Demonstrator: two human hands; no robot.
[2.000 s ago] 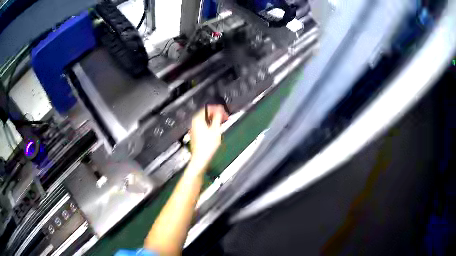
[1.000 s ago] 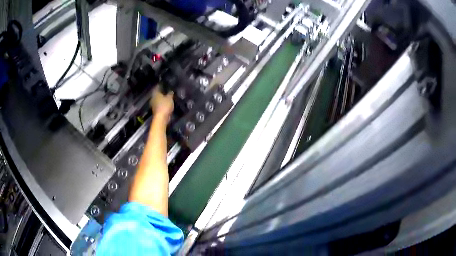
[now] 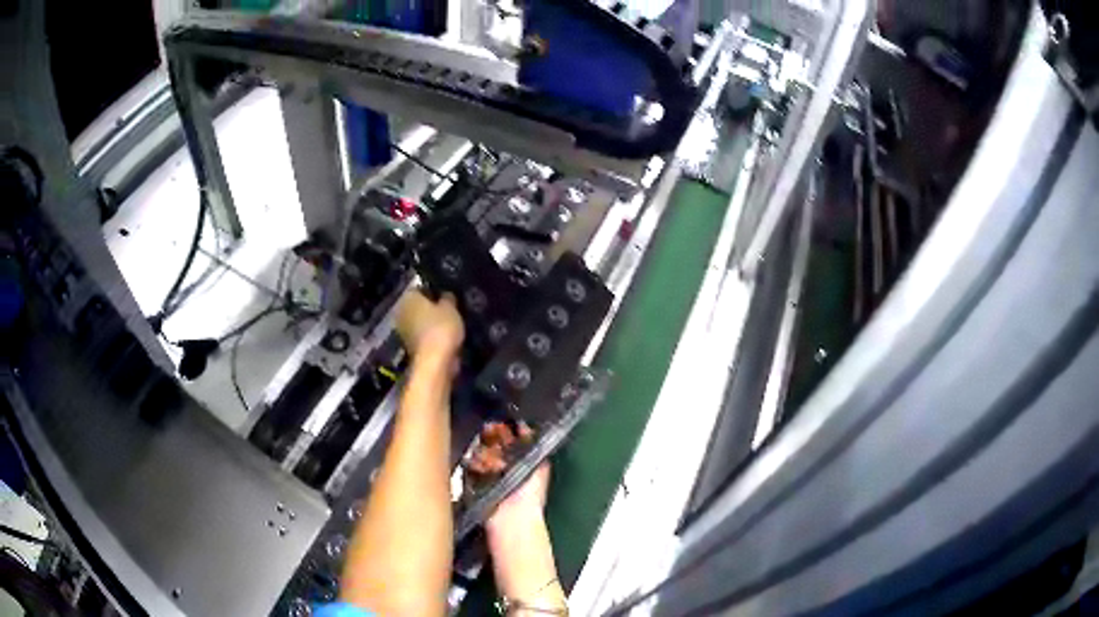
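Observation:
My left hand [image 3: 432,325] is closed on the near left edge of a dark carrier fixture [image 3: 472,294] with round parts, over the line; its fingertips are partly hidden. Another dark carrier fixture [image 3: 538,344] with several round seats lies just to the right. My right hand [image 3: 518,477] is below it, fingers curled around a thin grey plate [image 3: 554,432] seen nearly edge-on, tilted over the rail and belt edge. Blur hides what this plate is and whether it bears parts.
A green conveyor belt [image 3: 645,344] runs along the right between metal rails. More fixtures [image 3: 542,211] stand farther up the line. A blue housing [image 3: 591,60] and a metal frame beam [image 3: 362,75] cross above. A grey metal cover [image 3: 181,482] is at lower left; cables hang at left.
My right hand has come into view from below with the thin grey plate. My left hand stays at the line, now with a fixture clearly seen at its fingers. The view has shifted.

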